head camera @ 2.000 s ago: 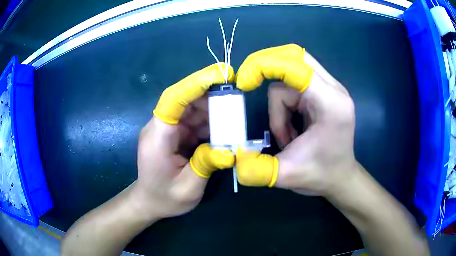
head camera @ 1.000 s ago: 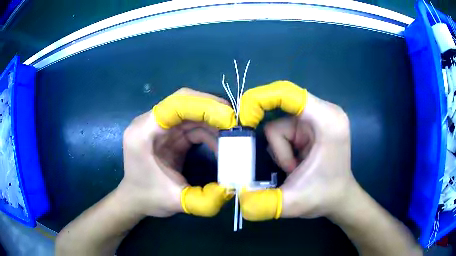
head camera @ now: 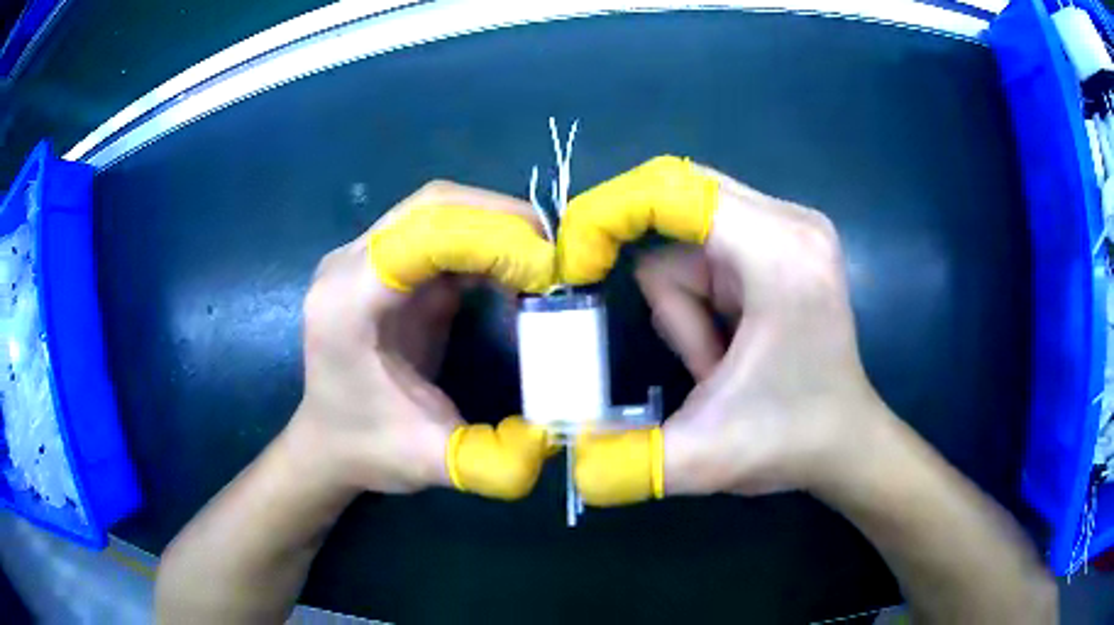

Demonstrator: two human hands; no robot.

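A white wired unit [head camera: 563, 364] is held upright between both hands above the dark bench. Its black end [head camera: 561, 299] faces away from me, with thin white lead wires [head camera: 563, 165] sticking out. Fewer wires come out of the near end. A clear side tab [head camera: 641, 411] sticks out at its lower right. My left hand [head camera: 397, 354] and my right hand [head camera: 757, 342] each press an index finger on the black end and a thumb on the near end. Yellow finger cots cover these fingers. The fingertips partly hide both ends.
A blue left bin [head camera: 88, 354] holds whitish translucent pieces. A blue right bin [head camera: 1036, 281] holds white units with black parts and wires. A white edge rail [head camera: 367, 51] curves across the far side of the dark bench surface [head camera: 208, 269].
Both hands and the unit went down toward me, then slightly back up and left. The left index finger has stayed at the black end. The grip is otherwise much the same.
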